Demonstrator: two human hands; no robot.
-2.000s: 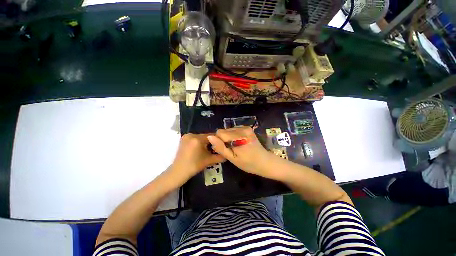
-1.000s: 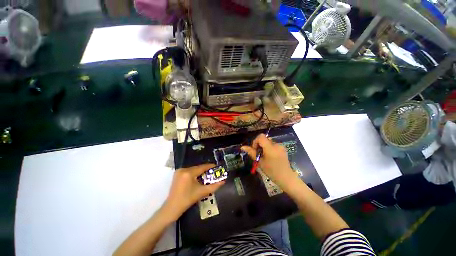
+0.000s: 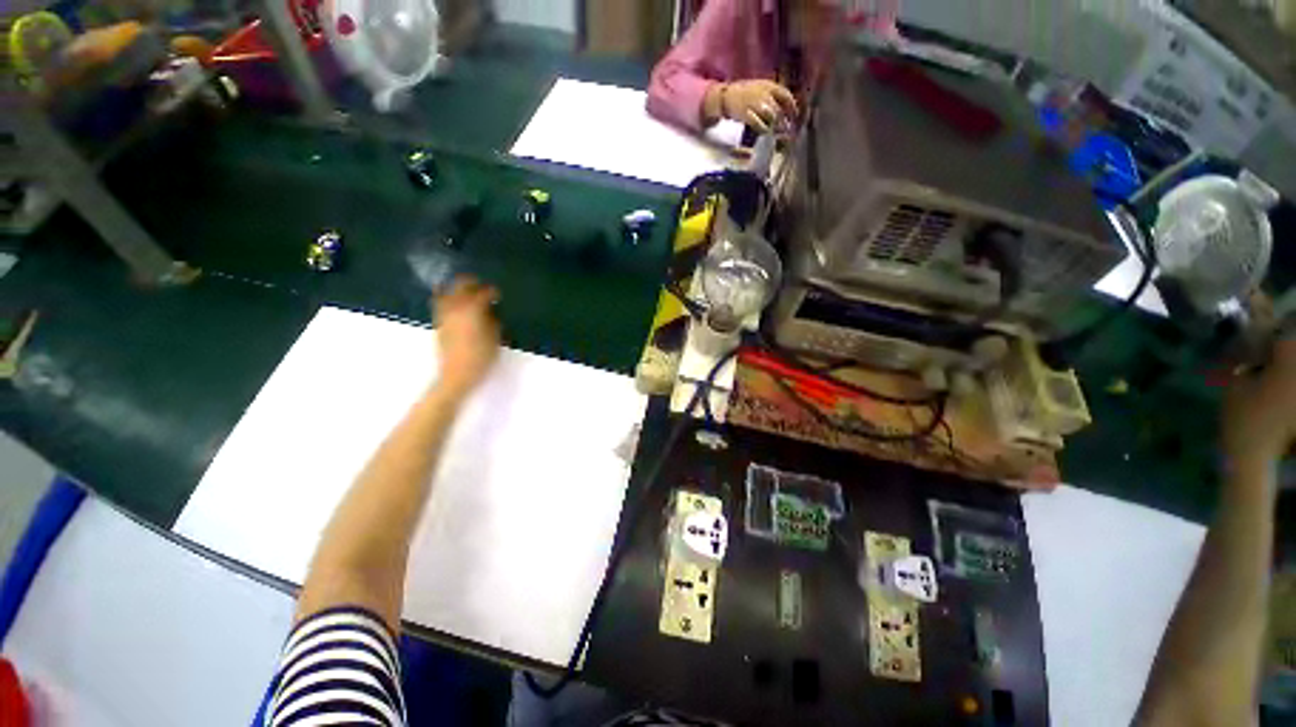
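My left hand (image 3: 466, 338) reaches over the far edge of the left white sheet (image 3: 363, 426), onto the green bench. A small dark thing shows at its fingertips; I cannot tell whether the hand grips it. Several small adapter units stand on the bench around it, one to its left (image 3: 324, 253) and one beyond it (image 3: 535, 206). My right hand (image 3: 1262, 405) is blurred at the right edge of the picture, and its fingers cannot be made out. The black test panel (image 3: 739, 670) carries two cream socket strips (image 3: 688, 597) with round white plug adapters (image 3: 914, 575).
A glass bulb (image 3: 739, 281) on a white holder stands behind the panel, beside stacked grey instruments (image 3: 952, 185), red leads (image 3: 803, 381) and black cables. An extension socket (image 3: 1045, 398) is at their right. A person in a pink sleeve (image 3: 689, 78) sits across the bench. Fans stand behind.
My left hand has moved from the panel out to the far left, and my right hand to the far right. The view has turned left. The adapter board is no longer seen over the panel.
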